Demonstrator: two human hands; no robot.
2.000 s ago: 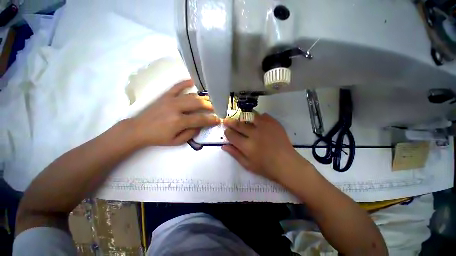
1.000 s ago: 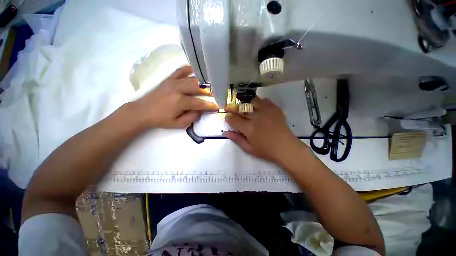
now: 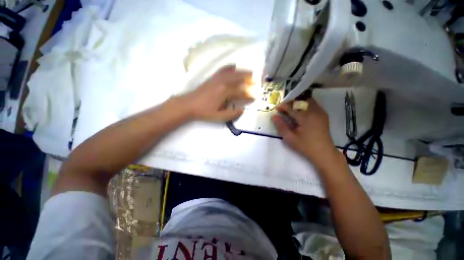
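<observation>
White cloth (image 3: 137,66) is spread over the table left of the sewing machine (image 3: 402,76), with a curved cream edge near the needle area (image 3: 273,96). My left hand (image 3: 216,96) lies over the cloth just left of the lit needle area, fingers bent and blurred; I cannot tell whether it grips the cloth. My right hand (image 3: 305,124) is just right of the needle area, below the machine head, fingers curled; what it holds, if anything, is hidden by glare and blur.
Black shears (image 3: 371,147) and a slim silver tool (image 3: 351,116) lie right of my right hand. A tan block (image 3: 430,170) sits at the table's right. A cardboard box (image 3: 137,208) is below the table, and more white cloth (image 3: 412,236) lies below right.
The view has swung, so the machine and table appear further right and tilted. My hands were close together at the needle; now they are farther apart, with a gap at the needle plate.
</observation>
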